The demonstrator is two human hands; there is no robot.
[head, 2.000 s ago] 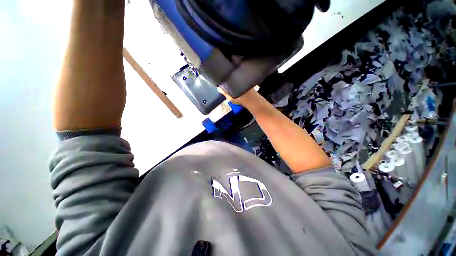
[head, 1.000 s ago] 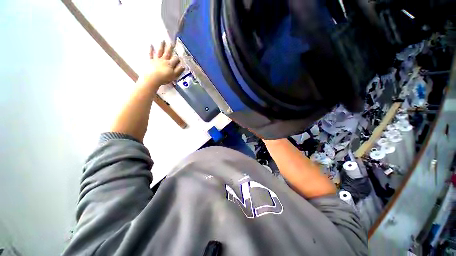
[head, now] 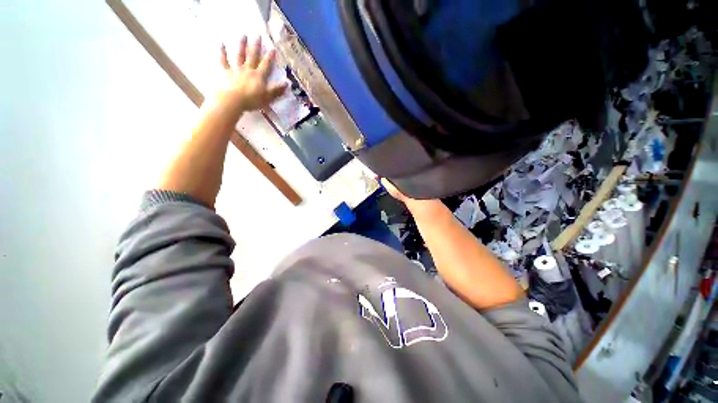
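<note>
The cutting machine (head: 338, 71), with its blue and dark grey body and black cable, fills the top centre. Its flat grey base plate (head: 319, 147) shows below the body, with a small pale layered piece (head: 289, 109) against its upper end. My left hand (head: 250, 81) lies palm down with fingers spread, beside that piece and left of the machine; it grips nothing. My right hand (head: 395, 189) is at the machine's lower end, mostly hidden behind the body, so its grip cannot be seen. The knife is hidden.
A long brown wooden strip (head: 265, 167) lies on the white table (head: 264, 236), running under my left forearm. A blue clamp (head: 344, 213) is at the table edge. Grey and white scraps (head: 543, 185) cover the floor at right, beside white-ended rolls (head: 588, 245).
My left arm, earlier stretched past the top edge, has drawn back, so the hand shows spread beside the machine. The machine fills more of the top right than at first. The pale piece now shows by the plate.
</note>
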